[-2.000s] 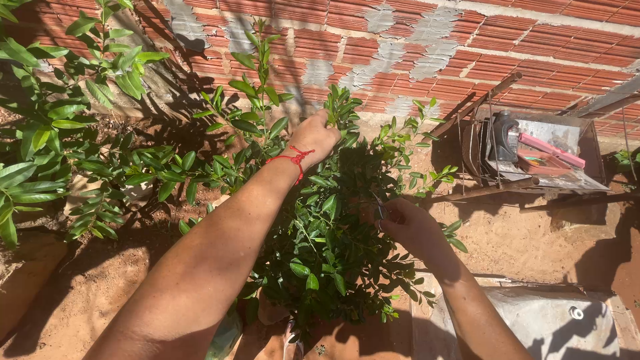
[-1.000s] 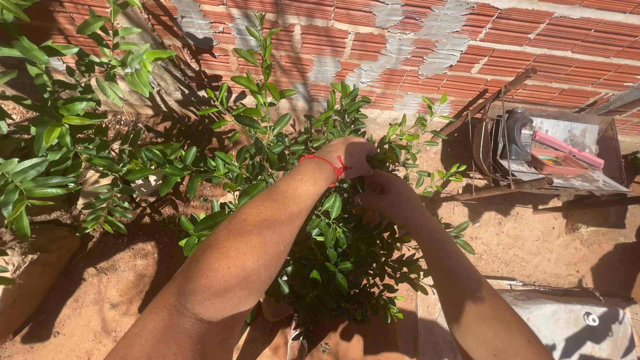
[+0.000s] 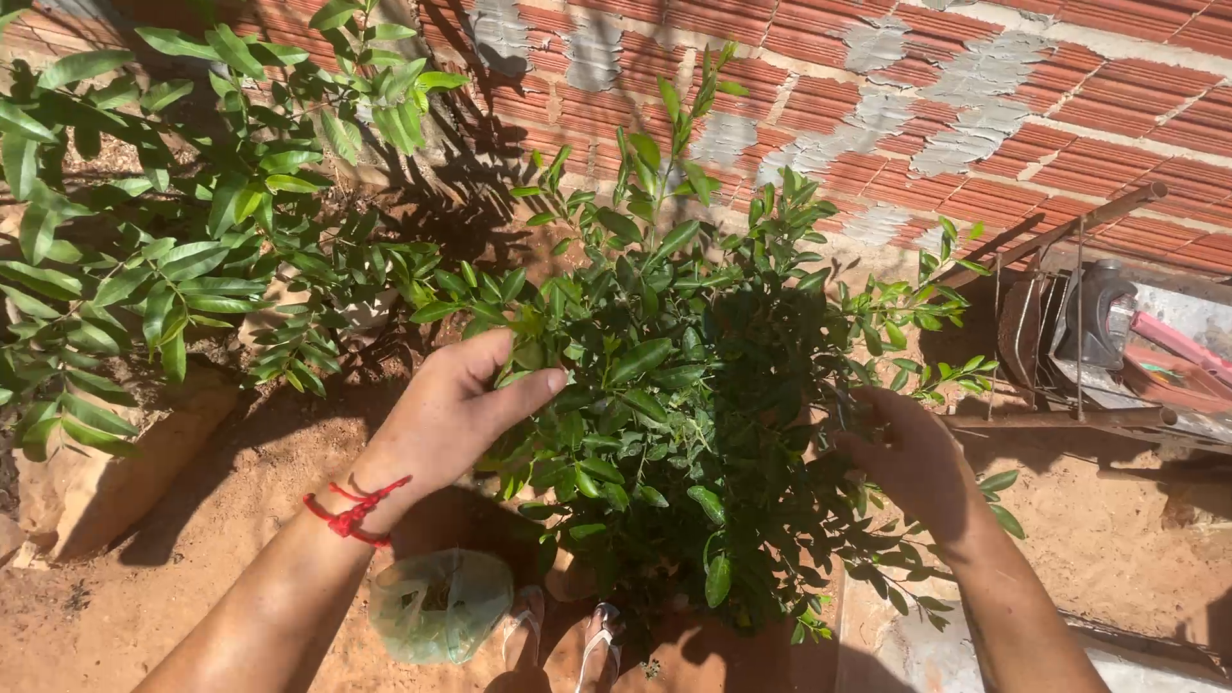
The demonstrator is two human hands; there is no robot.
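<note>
A leafy green shrub [image 3: 664,385] fills the middle of the head view. My left hand [image 3: 472,404], with a red string bracelet [image 3: 351,515] at the wrist, is at the shrub's left side, thumb and fingers among the leaves; whether it grips a sprig cannot be told. At the right side, in shade, my right hand [image 3: 895,448] reaches into the foliage with its fingertips partly hidden. Something thin and greyish shows by those fingers, too unclear to name. Below the left hand, a translucent green plastic bag [image 3: 441,604] lies on the ground.
A brick wall [image 3: 962,106] with mortar patches runs behind. Another leafy plant [image 3: 173,279] grows at left beside a rock [image 3: 135,472]. At right stands a rusty metal frame [image 3: 1068,419] with a dark plastic container [image 3: 1097,313] and a pink item [image 3: 1179,346]. Sandalled feet [image 3: 599,645] show below.
My hands, close together over the shrub a second ago, are now apart, the left at its left side and the right at its right side. The plastic bag and feet show more fully.
</note>
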